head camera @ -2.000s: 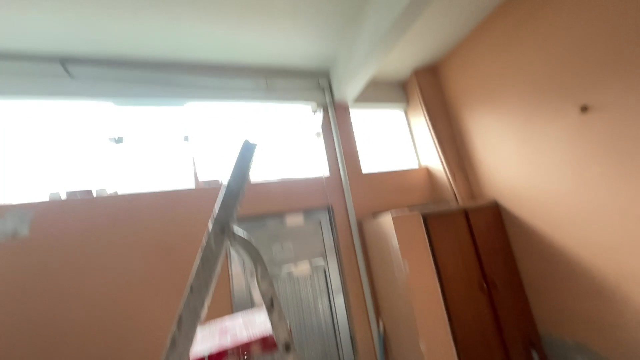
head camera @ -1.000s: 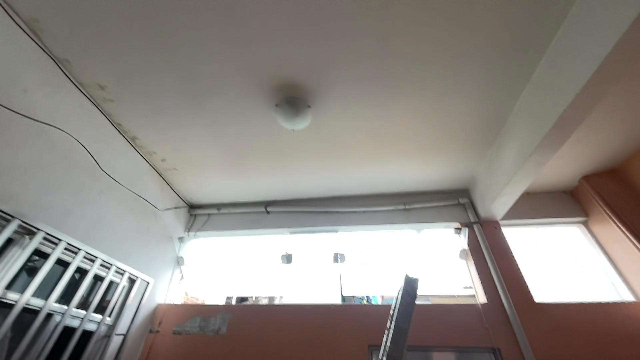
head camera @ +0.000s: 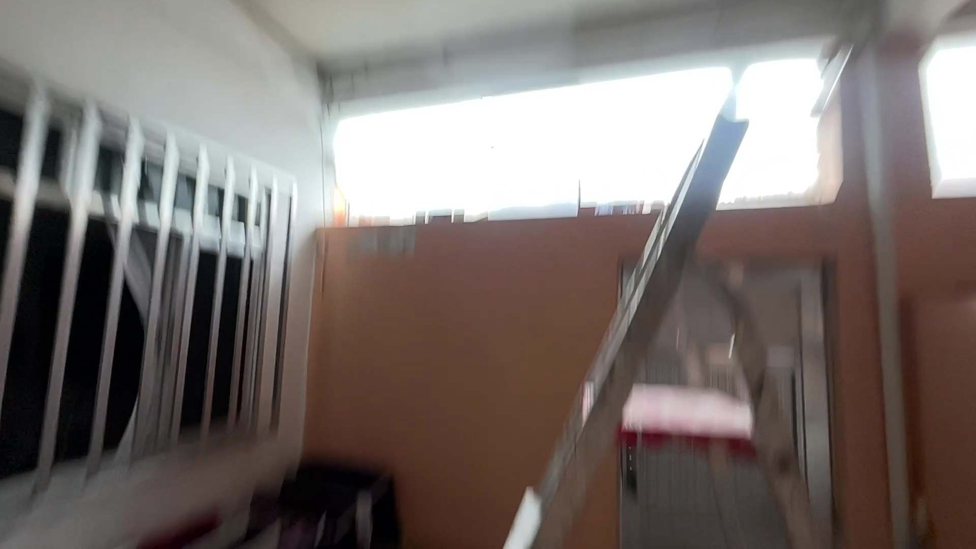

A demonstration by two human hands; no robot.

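Note:
Neither my left hand nor my right hand shows in the head view. A metal stepladder stands right of the middle, its near side rail slanting up to the right across the orange wall and the bright window opening. A red and white object, perhaps a box, appears within the ladder's frame. The picture is blurred, so what supports that object cannot be told.
Behind the ladder is a metal door in the orange wall. White window bars line the left wall. Dark items lie low in the left corner. A pipe runs down at the right.
The view has swung down from the ceiling and to the left; more of the ladder and barred window shows. No hand appears in any frame.

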